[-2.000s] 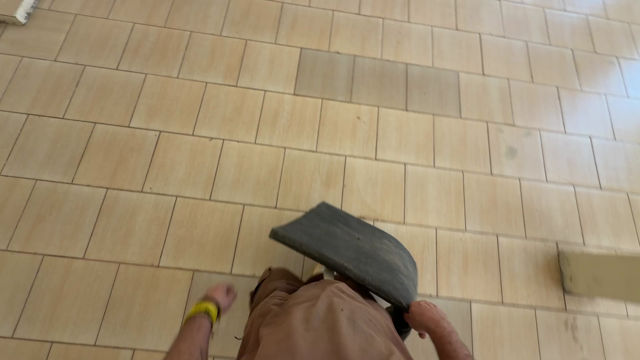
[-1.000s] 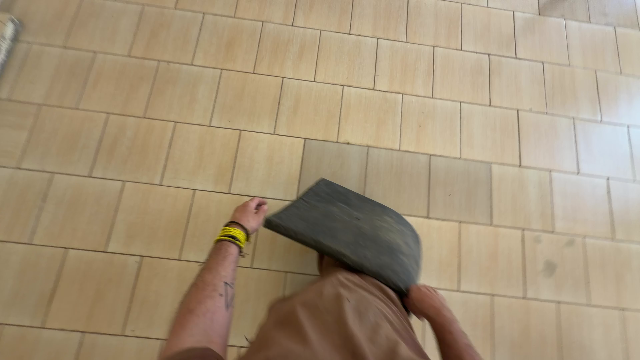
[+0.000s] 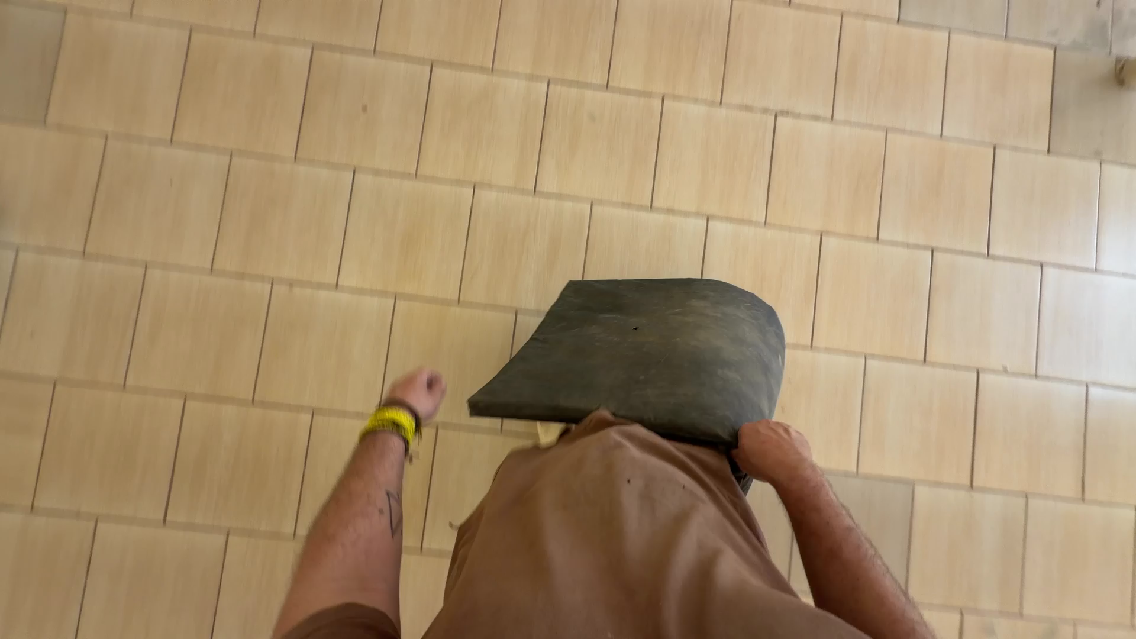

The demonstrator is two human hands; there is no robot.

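Observation:
A dark, worn, flat panel (image 3: 648, 355) with one rounded end lies across the front of my body at waist height; its material is unclear. My right hand (image 3: 774, 451) is closed on its lower right edge. My left hand (image 3: 421, 394), with a yellow band and a dark one at the wrist, is curled beside the panel's left corner, apart from it, and nothing shows in it. The brown shirt (image 3: 612, 532) covers my torso and meets the panel's lower edge. Part of the right fingers is hidden behind the panel.
Beige tiles (image 3: 524, 240) in offset rows make up the floor around me. Greyer tiles (image 3: 1096, 102) show at the upper right and beside my right forearm. A small, partly cut-off object (image 3: 1125, 71) stands at the right edge.
The view over the floor has shifted. The panel has turned so that its lower edge lies more level. My left hand has moved away from its left corner; the right hand keeps its hold.

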